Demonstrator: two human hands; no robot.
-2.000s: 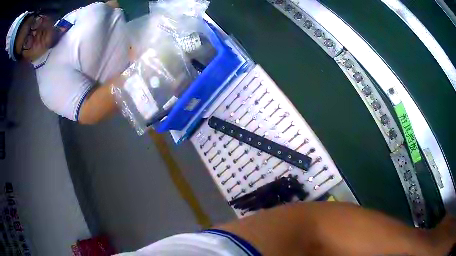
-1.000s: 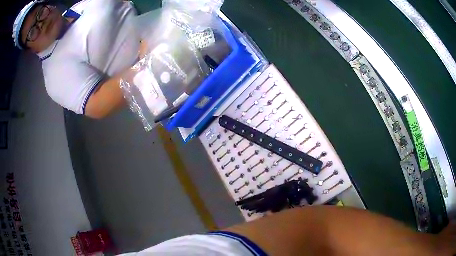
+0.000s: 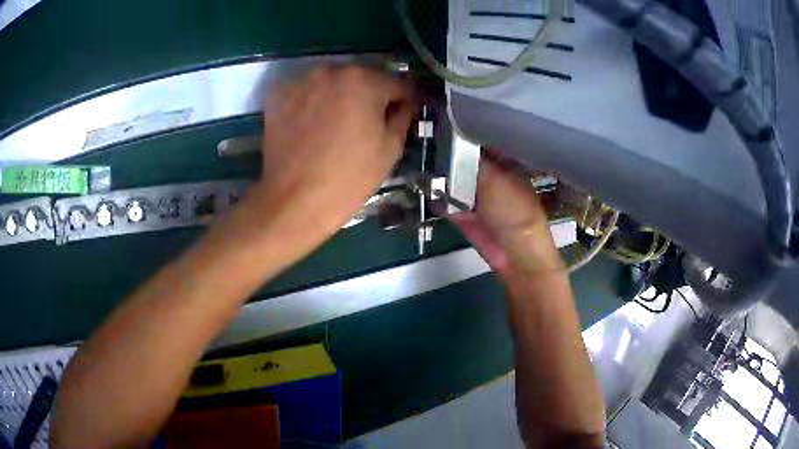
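The machine fixture (image 3: pixel 424 188), dark and silver metal with thin upright rods, stands beside the white machine housing (image 3: pixel 526 105). My left hand (image 3: pixel 328 131) reaches over the track from the left, its blurred fingers curled at the upper part of the fixture. Its fingertips are partly hidden, so I cannot tell if it holds something. My right hand (image 3: pixel 508 210) reaches up beneath the housing on the fixture's right side. Its fingers are hidden by the fixture and housing. A metal carrier strip (image 3: pixel 105 213) with round parts runs in the track towards the fixture.
A yellow plate (image 3: pixel 263 368) with black parts lies on a blue box (image 3: pixel 307 408) at the bottom, beside a brown block (image 3: pixel 223 427). The white pin tray (image 3: pixel 13 377) shows at bottom left. Pale tubing and thick grey hose (image 3: pixel 701 66) cross the housing. Wires hang at right.
The view has swung from the bags, blue bin, white tray and another person to the machine. Both my hands now show at the fixture; before, only a forearm showed.
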